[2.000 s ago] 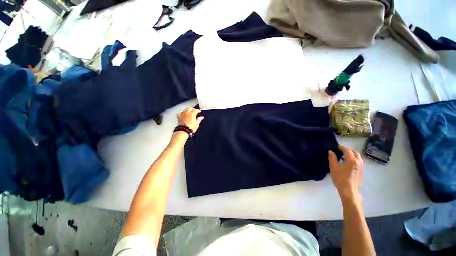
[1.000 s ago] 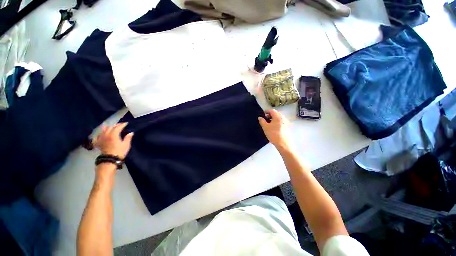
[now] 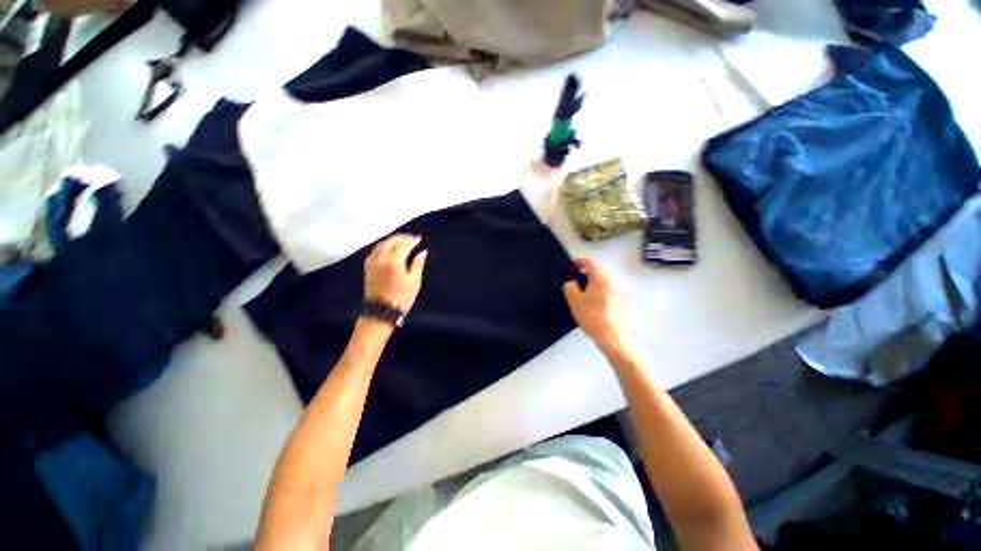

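A dark navy denim panel (image 3: 473, 291) lies flat in front of me on the white table. My left hand (image 3: 394, 274) rests on the panel near its far edge, fingers slightly bent; whether it pinches the cloth is unclear. My right hand (image 3: 592, 298) grips the panel's right edge between thumb and fingers. A large white pattern sheet (image 3: 355, 161) lies just beyond the panel, touching or overlapping its far edge. More navy cloth (image 3: 210, 178) shows past the sheet's left side.
A black and green tool (image 3: 560, 127) stands beyond the panel. An olive-gold block (image 3: 602, 200) and a lit phone (image 3: 669, 219) lie right of it. A blue denim pile (image 3: 844, 178) is at the right, beige cloth (image 3: 500, 30) at the far side, scissors-like loops (image 3: 159, 90) far left.
My left hand has moved right from the panel's left corner onto its far part. My right hand stays at the right edge. The view has turned right since the earliest frame.
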